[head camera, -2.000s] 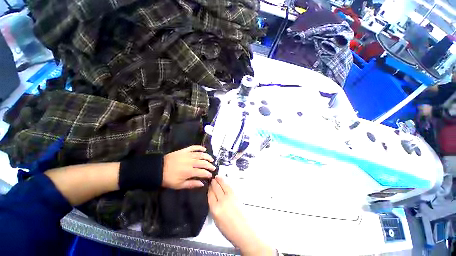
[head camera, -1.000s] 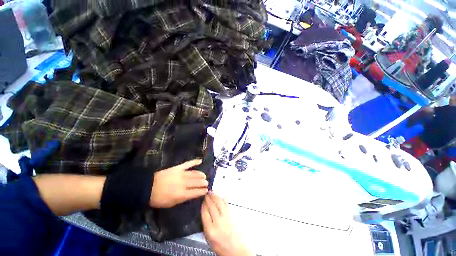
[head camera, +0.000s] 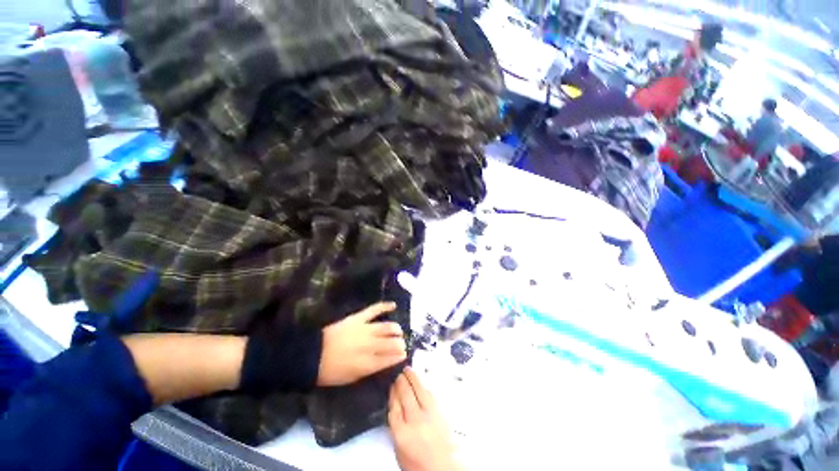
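Observation:
A plaid garment (head camera: 198, 262) in brown and olive lies on the table left of the white sewing machine (head camera: 589, 340). Its dark plain part (head camera: 354, 409) runs along the right side, by the needle area (head camera: 442, 331). My left hand (head camera: 363, 348), with a black wristband, lies flat on the dark part, fingertips at its right edge. My right hand (head camera: 421, 425) is just below, its fingertips at the same edge, seeming to pinch it. The picture is blurred, so the needle and the exact seam are not clear.
A large heap of plaid garments (head camera: 313, 83) stands behind the workpiece. A grey machine end (head camera: 41, 120) is at the far left. Beyond the machine are a purple and checked cloth pile (head camera: 607, 138), a blue crate (head camera: 704, 244) and distant people. The table's ruler edge (head camera: 207, 451) runs along the front.
The view has shifted, so things sit lower and further right. The dark part has moved towards the front past the needle since the first frame, with both hands at its edge.

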